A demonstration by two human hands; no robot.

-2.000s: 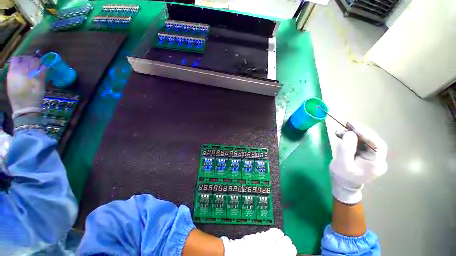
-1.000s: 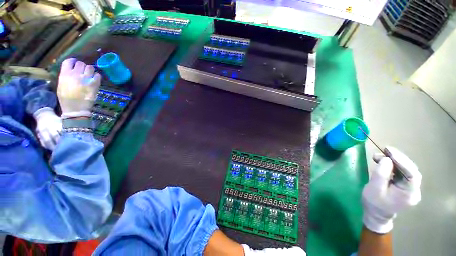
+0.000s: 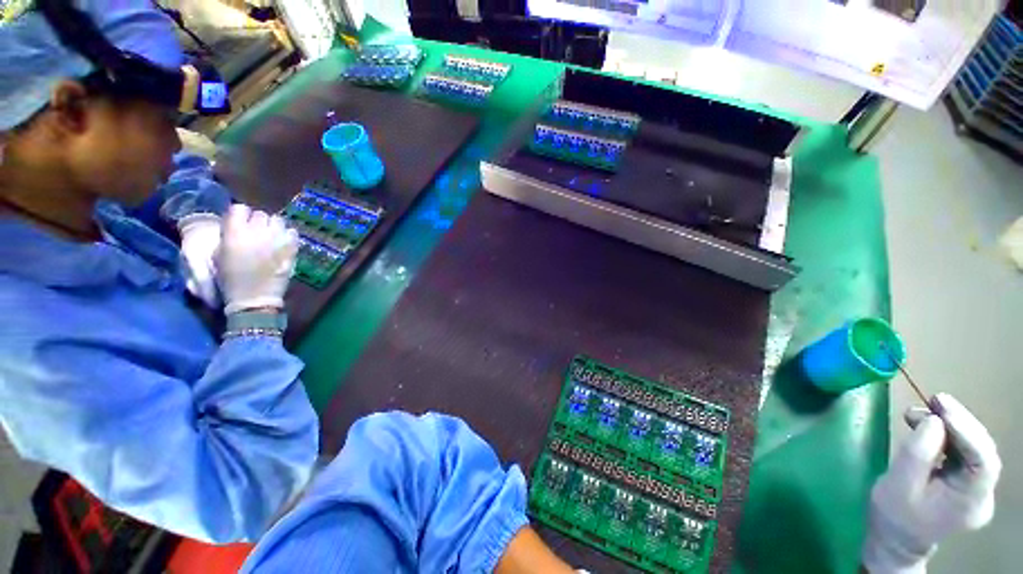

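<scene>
A green PCB panel (image 3: 634,462) lies flat on the black work mat (image 3: 606,314). Its upper row of small boards shows blue spots; its lower row shows grey-white parts. My right hand (image 3: 937,482), in a white glove, holds a fine brush (image 3: 916,387) with its tip in the blue coating cup (image 3: 853,354), right of the mat. My left forearm, in a blue sleeve (image 3: 393,505), reaches in from the bottom; my left hand is cut off by the lower edge.
A metal-fronted tray (image 3: 628,224) beyond the mat holds another panel (image 3: 581,135). At left, a person in a blue smock (image 3: 135,370) leans over a panel (image 3: 333,230), near a second blue cup (image 3: 353,157). More panels (image 3: 466,79) lie at the far left.
The view has swung left, so things sit further right and the neighbour's head shows. My left glove has dropped out of the picture. The brush tip stays in the cup. The neighbour's hands are closer together.
</scene>
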